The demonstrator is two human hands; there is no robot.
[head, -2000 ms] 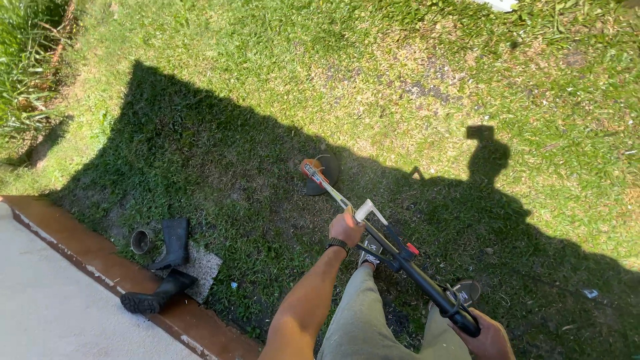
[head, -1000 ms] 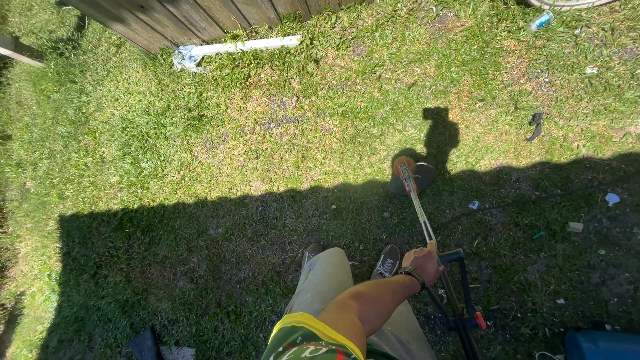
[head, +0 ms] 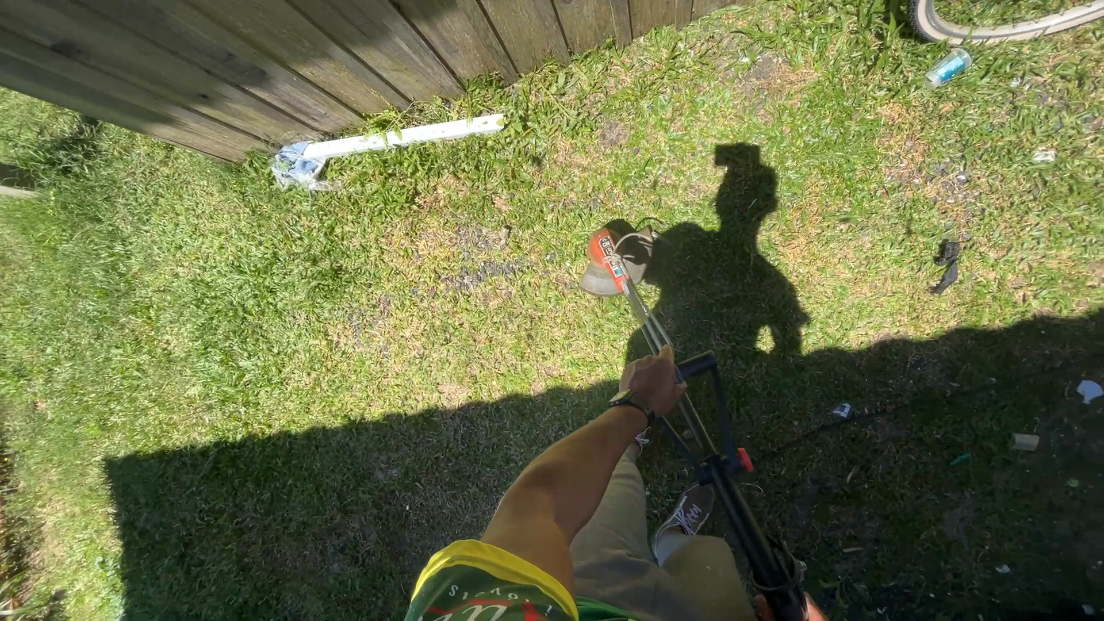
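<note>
My left hand (head: 653, 384), with a band on the wrist, is closed around the shaft of a string trimmer (head: 709, 461) near its black loop handle. The trimmer's orange head and guard (head: 609, 260) are low over sunlit grass, beside my shadow. At the bottom edge, my right hand (head: 811, 609) is partly visible at the black rear end of the trimmer, mostly cut off by the frame. A red part shows on the loop handle.
A wooden fence (head: 388, 52) runs along the upper left, with a white post (head: 414, 134) and crumpled plastic (head: 297, 168) at its foot. Upper right are a bicycle wheel (head: 992, 34) and a plastic cup (head: 949, 68). Dark scrap (head: 946, 266) and small litter lie at right. A cord crosses the shaded grass.
The view has shifted from the boots and wall edge to the fence. The trimmer head has moved out of the building's shadow onto sunlit grass, left of my shadow.
</note>
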